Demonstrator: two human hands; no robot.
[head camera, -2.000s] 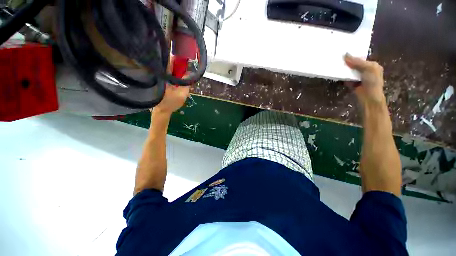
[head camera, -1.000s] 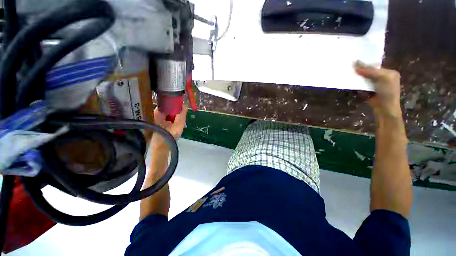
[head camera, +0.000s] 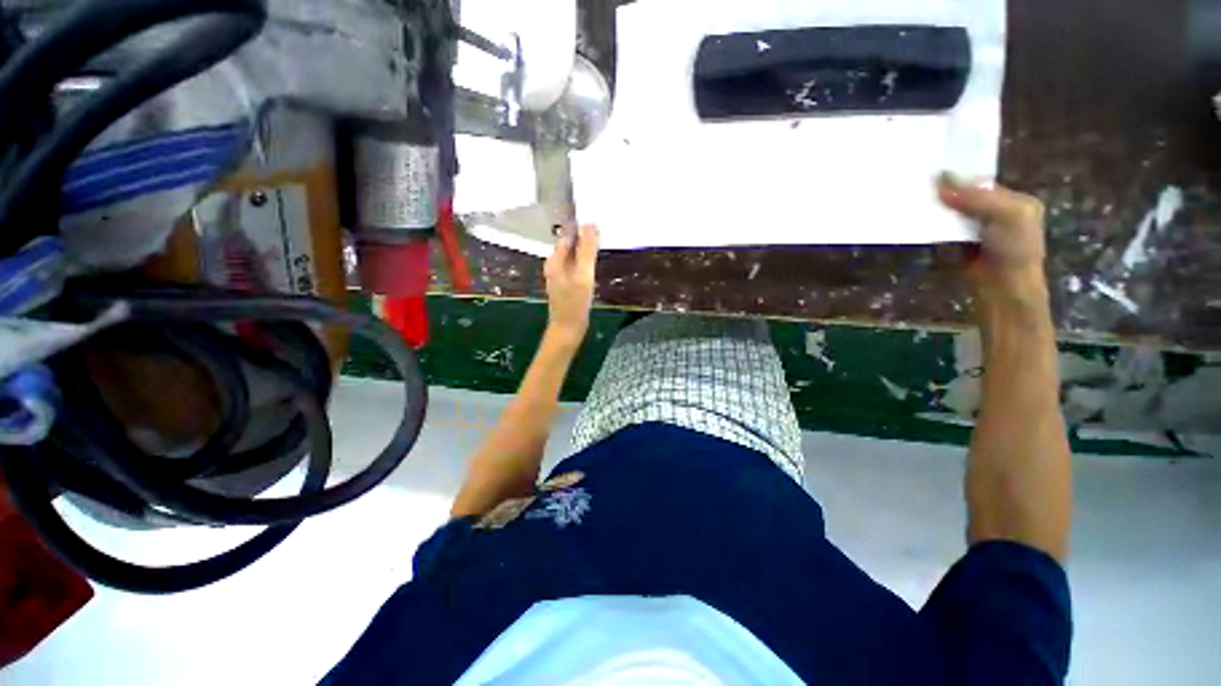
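The white fabric stack (head camera: 790, 181) lies at the table's near edge, with a black oblong weight (head camera: 830, 74) on top. My right hand (head camera: 1004, 235) grips the stack's near right corner, thumb on top. My left hand (head camera: 572, 279) is at the stack's near left corner, fingertips close together beside the machine's metal base plate (head camera: 502, 225); whether they pinch the fabric or a metal part is unclear. The cutting machine (head camera: 288, 81) stands at left, tilted in view. Its red handle (head camera: 395, 265) has no hand on it.
Black cable loops (head camera: 388, 402) hang from the machine at left. A red object (head camera: 34, 576) is at the lower left. The dark-brown table (head camera: 1111, 174) carries white scraps and has a green side (head camera: 857, 389). Pale floor (head camera: 884, 496) lies below.
My left hand has let go of the red handle and moved right to the stack's near left corner. The machine appears further left. My right hand still grips the right corner.
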